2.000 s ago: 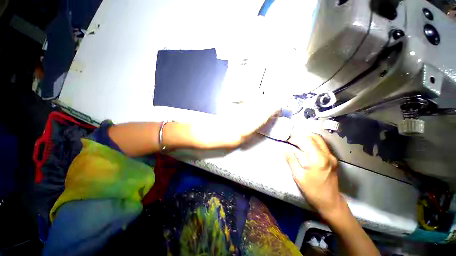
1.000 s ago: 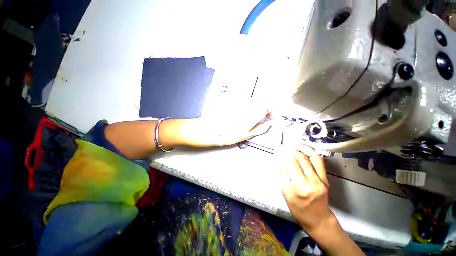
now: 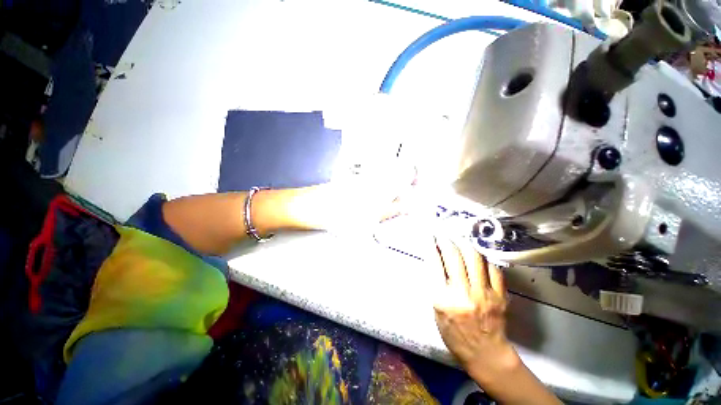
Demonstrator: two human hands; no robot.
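A stack of dark navy-grey fabric pieces [image 3: 273,150] lies on the white table, left of the needle, edges slightly offset. Another piece at the needle is washed out white by the lamp; only dark edge lines show between my hands. My left hand [image 3: 368,207] reaches in from the left beside it, its fingers mostly lost in glare. My right hand [image 3: 472,297] lies flat, fingers extended just below the presser foot area [image 3: 488,230]; whether it presses cloth is hidden by glare. The sewing machine head [image 3: 545,134] stands above and right of my right hand.
A blue tube [image 3: 427,39] curves behind the needle area. A ribbed tension knob [image 3: 621,302] is right of my right hand. A red-rimmed basket [image 3: 39,245] of dark cloth is at lower left. The white table's [image 3: 170,95] front edge runs below my hands.
The view has shifted, showing more of the blue tube and machine head. My right hand's fingers have straightened and flattened. My left hand has drawn slightly left from the needle.
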